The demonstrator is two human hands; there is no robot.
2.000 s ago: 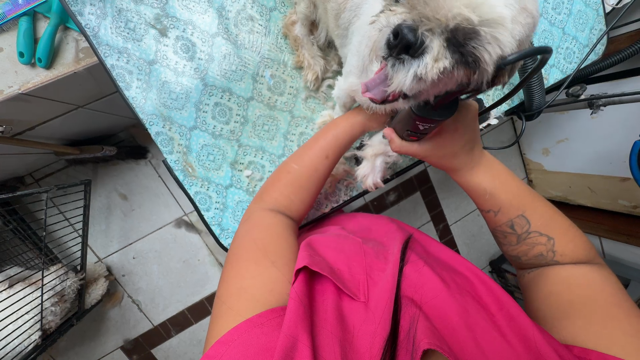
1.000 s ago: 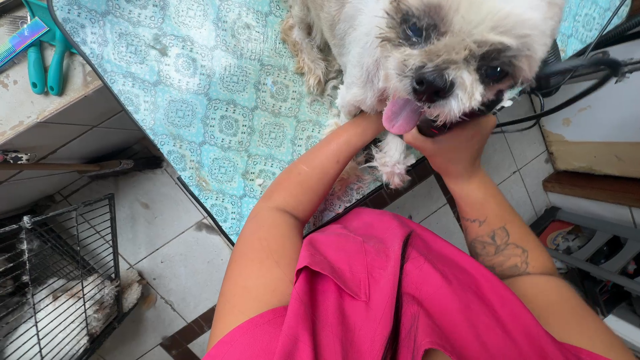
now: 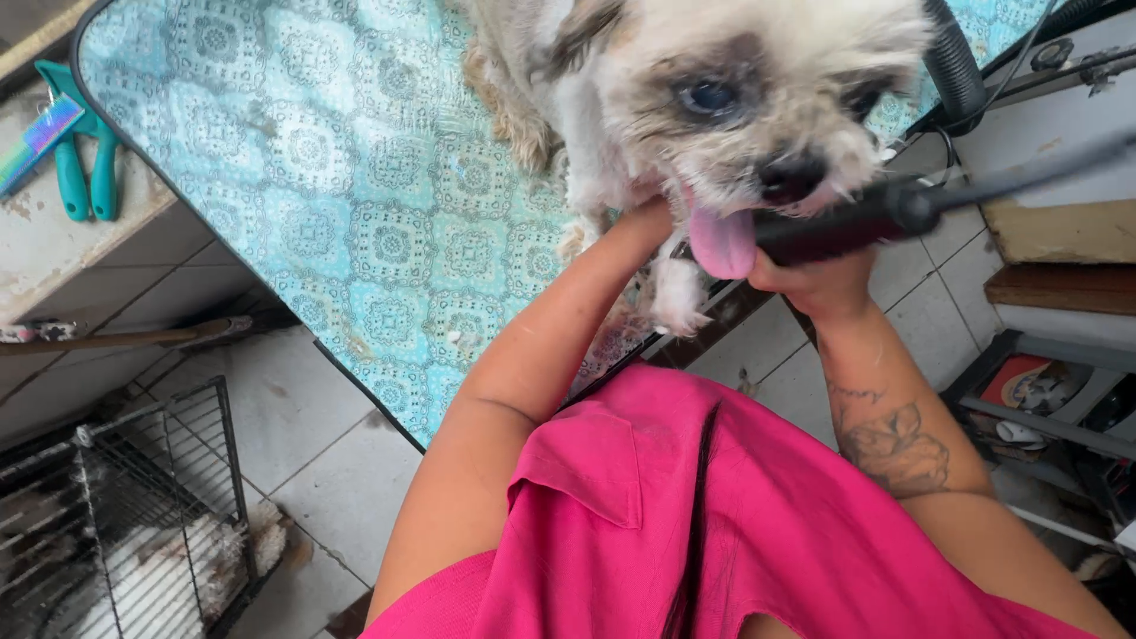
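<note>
A cream long-haired dog (image 3: pixel 612 115) with its tongue out sits at the edge of a table covered in patterned blue cloth (image 3: pixel 399 160). My right hand (image 3: pixel 821 275) is closed around a dark electric hair clipper (image 3: pixel 834 222), held under the dog's muzzle, with its cord running off to the right. My left hand (image 3: pixel 655 222) reaches under the dog's chin, by its chest and front leg; the fingers are hidden behind the dog's fur, so their grip does not show. One front paw (image 3: pixel 679 297) hangs over the table edge between my forearms.
Teal-handled scissor-like pet nail clippers (image 3: pixel 87 169) and an iridescent comb (image 3: pixel 40 142) lie on a worn ledge at left. A black wire cage (image 3: pixel 169 497) with a furry animal inside stands at lower left. A ribbed black hose (image 3: pixel 954 67) and a grey rack (image 3: pixel 1056 382) are at right.
The dog's head has turned and moved to the right, its tongue now hanging down. More of the clipper in my right hand shows, its cord end pointing right.
</note>
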